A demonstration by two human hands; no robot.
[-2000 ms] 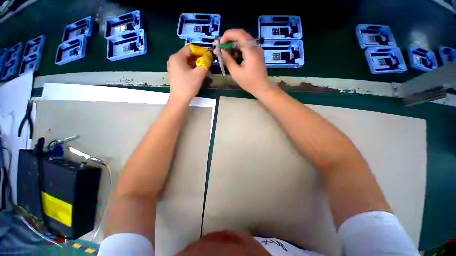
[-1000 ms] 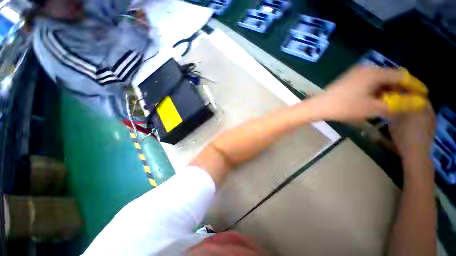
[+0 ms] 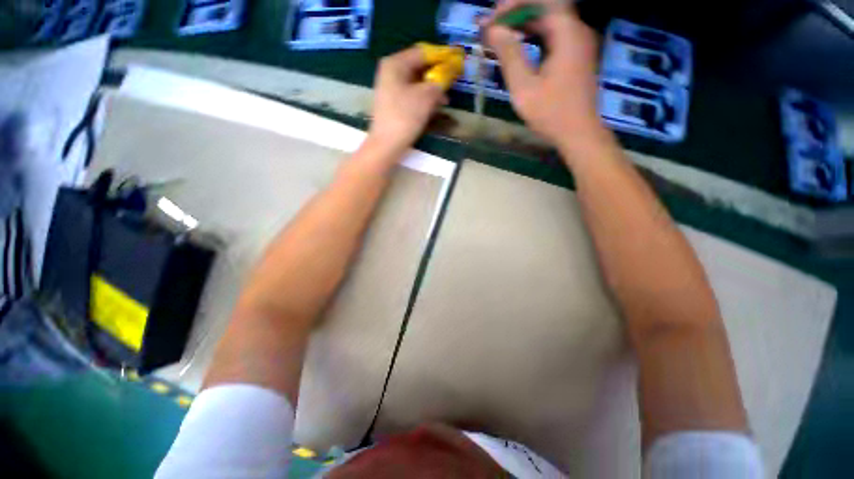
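A light-blue plastic housing (image 3: 496,73) with dark parts inside lies on the dark belt between my hands, partly hidden by them. My left hand (image 3: 404,101) is at its left side, wearing yellow finger cots (image 3: 444,65); its thumb and fingers are bent close together, and blur hides whether they hold anything. My right hand (image 3: 557,79) is over its right side, shut on a green pen-type tool (image 3: 521,15). A thin pale strip (image 3: 479,84), perhaps tweezers, stands out between the hands toward the rail; I cannot tell what holds it.
Other blue housings (image 3: 644,82) lie along the belt on both sides. A worn rail (image 3: 740,192) runs in front of it. Beige sheets (image 3: 506,281) cover the bench under my forearms. A black box (image 3: 122,271) with a yellow label and cables is at left, beside dark-handled pliers (image 3: 79,140).
The view has swung back from the left, where a person in a striped sleeve showed. My hands are apart again at the belt, and the green tool shows in my right hand.
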